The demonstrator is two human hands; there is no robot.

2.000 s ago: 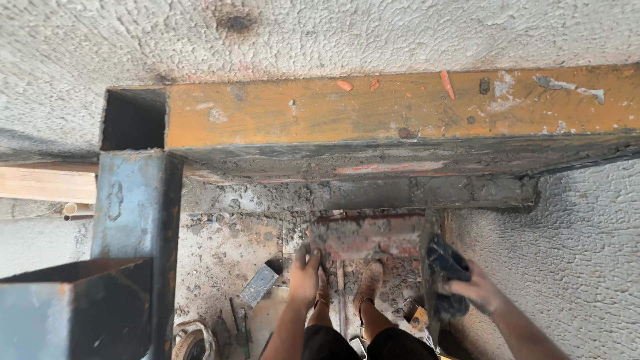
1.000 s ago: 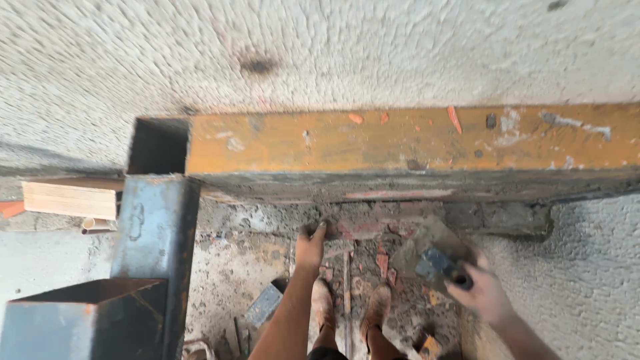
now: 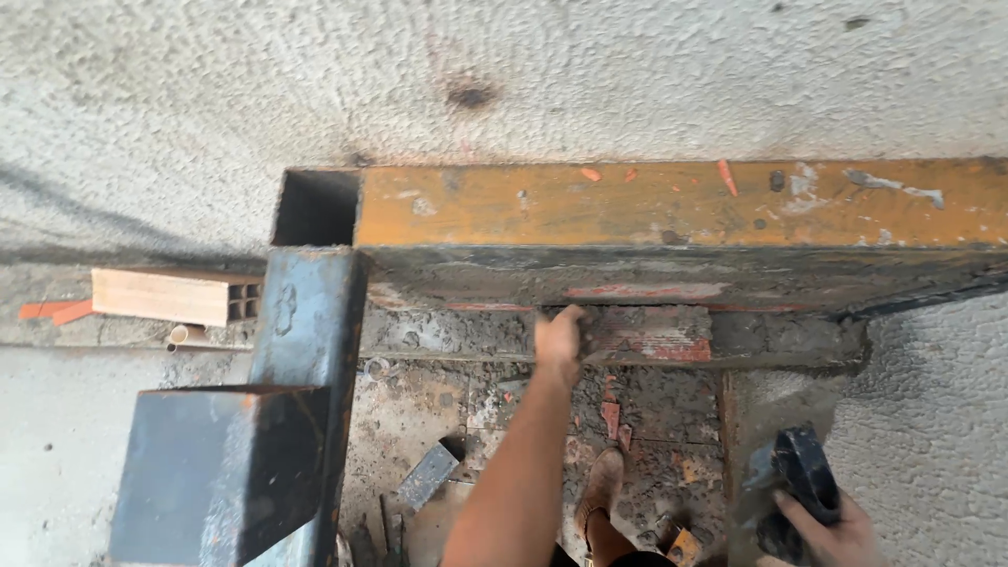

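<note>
My left hand (image 3: 561,339) grips the left end of a mortar-smeared red hollow clay brick (image 3: 654,332), which lies on the mortar-covered ledge (image 3: 441,335) below the orange-painted steel beam (image 3: 551,205). Its fingertips are hidden against the brick. At the lower right, my right hand (image 3: 827,528) is closed around the black handle of a trowel or float (image 3: 803,472). The tool's mortar-coated blade is blurred, so its exact shape cannot be told. It is apart from the brick, in front of the rough wall at the right.
A dark steel post (image 3: 311,315) and a box-section steel piece (image 3: 220,472) stand at the left. Behind them lie a pale hollow clay block (image 3: 169,295) and a pipe piece (image 3: 187,335). Mortar, brick shards (image 3: 611,417) and a short metal piece (image 3: 428,475) litter the floor around my boot (image 3: 605,476).
The brick, held low between my hands two seconds ago, now lies on the ledge with my left hand at its end. My right hand has moved away from the ledge with the tool.
</note>
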